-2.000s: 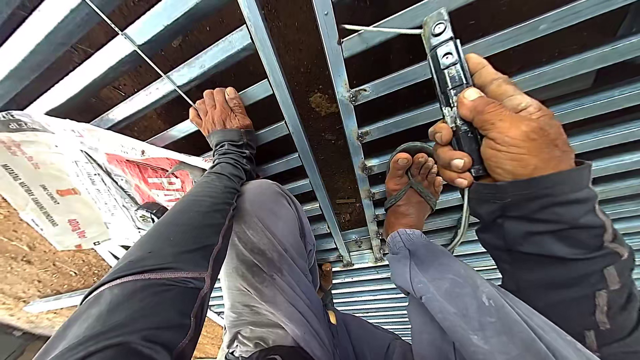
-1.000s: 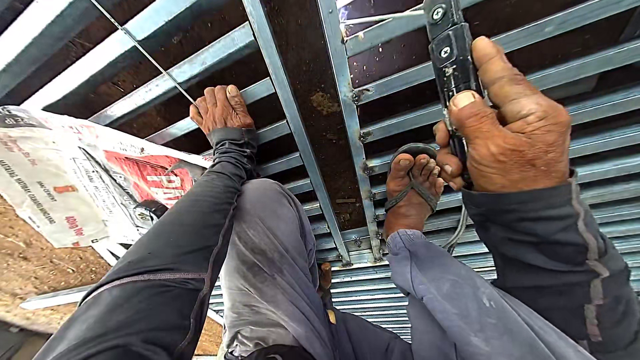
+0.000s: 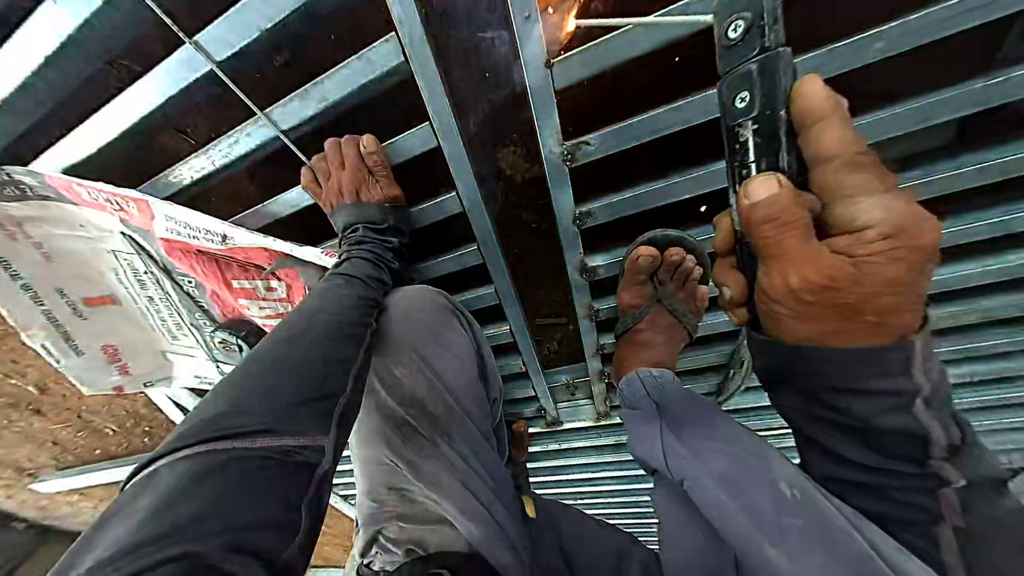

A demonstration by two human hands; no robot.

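Note:
My right hand grips a black welding electrode holder at the upper right. A thin welding electrode sticks out leftward from its jaws. Bright orange sparks and smoke show where the rod's tip meets a long metal bar and a crosswise slat. My left hand rests with curled fingers on the metal slats at left, against a thin rod that slants down to it; whether the fingers close round that rod cannot be told. Dark weld spots mark joints along the long bar.
A printed cement sack lies at left beside my forearm. My sandalled foot stands on the metal slats between the long bar and my right hand. Corrugated metal sheet is below, bare soil at lower left. A cable hangs under my right hand.
My right hand and the electrode holder have moved up from their place two seconds ago. Glow at the rod's tip, absent two seconds ago, is now bright orange with sparks. My left hand has stayed put.

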